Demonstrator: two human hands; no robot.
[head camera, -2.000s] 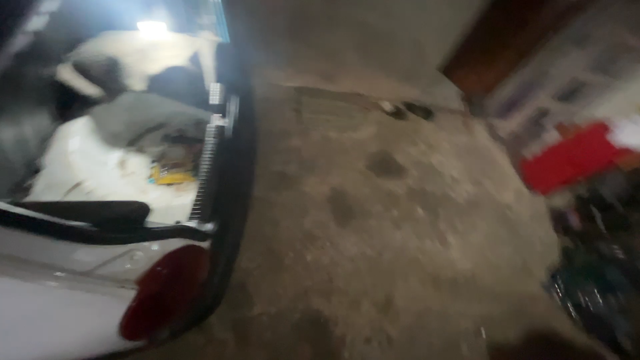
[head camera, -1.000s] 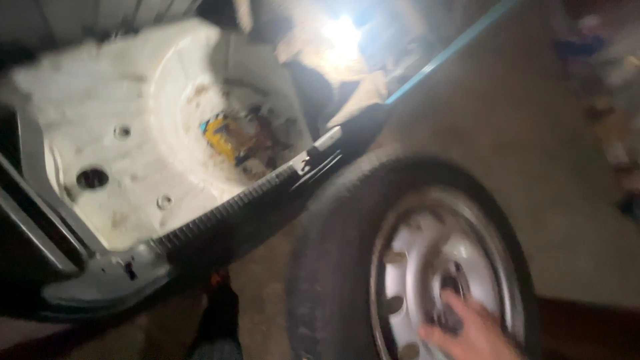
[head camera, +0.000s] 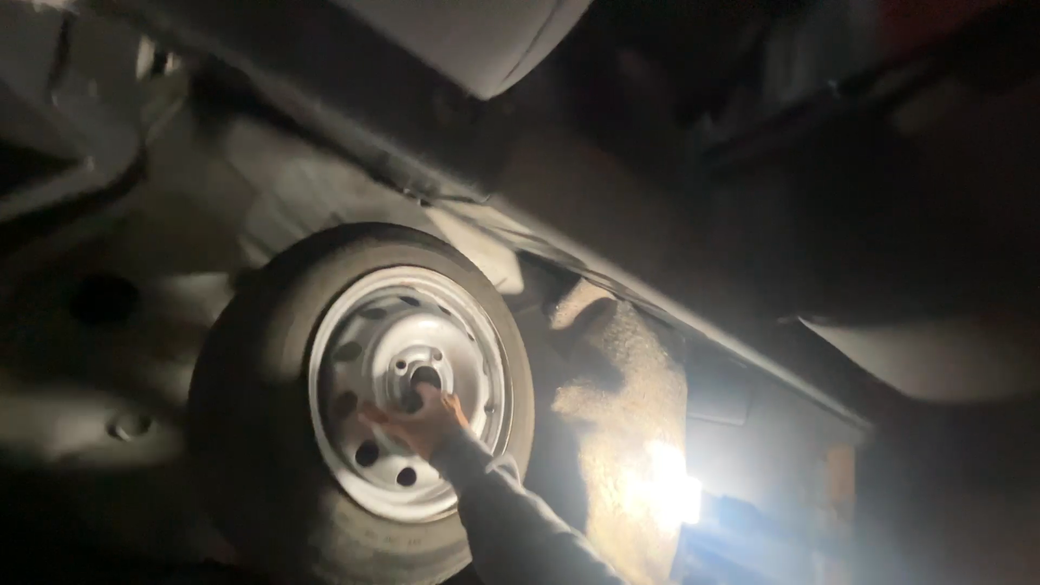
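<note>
My right hand (head camera: 418, 422), in a grey sleeve coming from the lower right, grips a car wheel (head camera: 410, 325) at its hub, with fingers at the centre hole. The wheel has a silver steel rim with round vent holes and a black tyre (head camera: 252, 406). It stands tilted inside the open car boot, over the pale metal boot floor (head camera: 187, 431). How the tyre's lower edge rests is lost in shadow. My left hand is out of view.
A bright lamp (head camera: 670, 487) shines at the lower right beside tan lining material (head camera: 621, 357). The boot's edge (head camera: 569, 260) runs diagonally behind the wheel. A pale car body panel (head camera: 496, 41) hangs at the top. Much of the right side is dark.
The wheel, seen outside the boot's edge a second ago, is now inside the boot, with my right hand still at its hub. The view has swung strongly.
</note>
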